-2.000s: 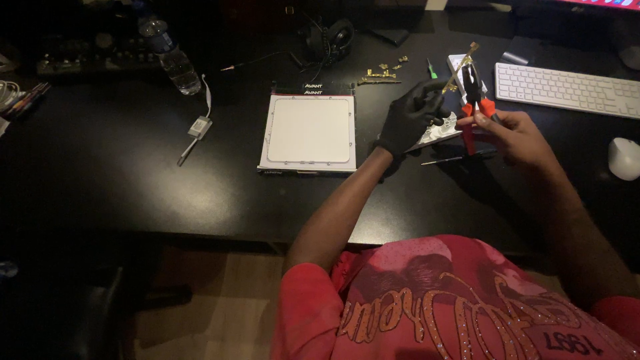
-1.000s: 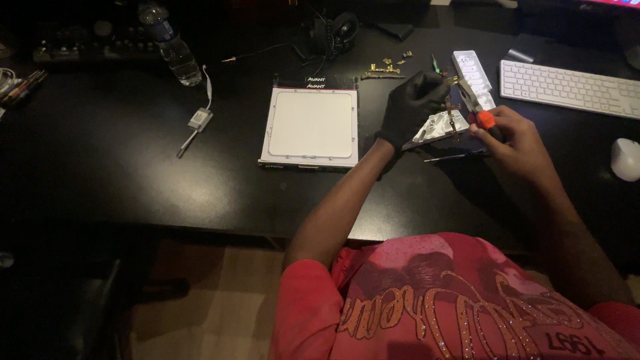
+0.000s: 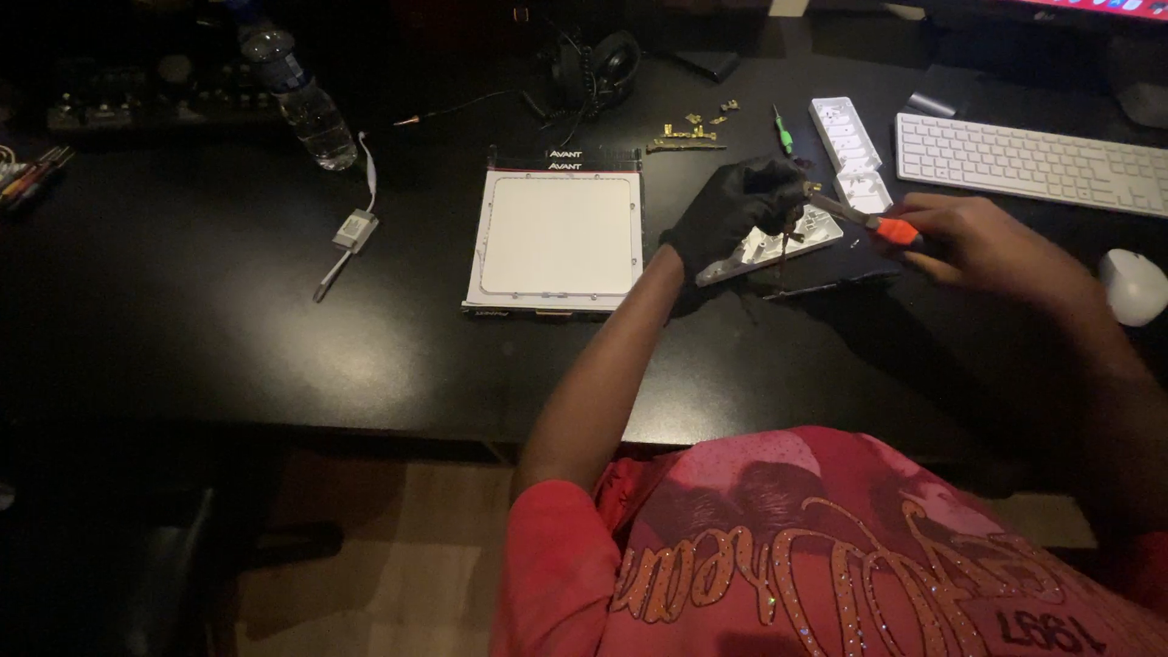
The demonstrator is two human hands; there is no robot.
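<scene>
My left hand (image 3: 744, 205), in a black glove, grips a small brass-coloured metal piece (image 3: 811, 188) with a dark cord or strip hanging below it. My bare right hand (image 3: 972, 237) holds pliers with orange-red handles (image 3: 897, 231), their jaws at the metal piece beside my left fingertips. Under my left hand lies an open white plastic housing (image 3: 812, 234), partly hidden. Another white plastic housing part (image 3: 844, 137) lies beyond the pliers. A green-handled screwdriver (image 3: 785, 137) and several brass-coloured metal strips and bits (image 3: 689, 135) lie past my left hand.
A square white panel (image 3: 557, 237) on its box lies left of my left forearm. A white driver box with leads (image 3: 355, 231), a water bottle (image 3: 306, 109) and headphones (image 3: 593, 73) are farther left and back. A white keyboard (image 3: 1031, 160) and mouse (image 3: 1134, 287) stand at the right.
Two seconds ago the pliers pointed upward near a raised metal strip; they now lie nearly level, pointing left at the piece in my left fingers. Both hands are lower over the housing.
</scene>
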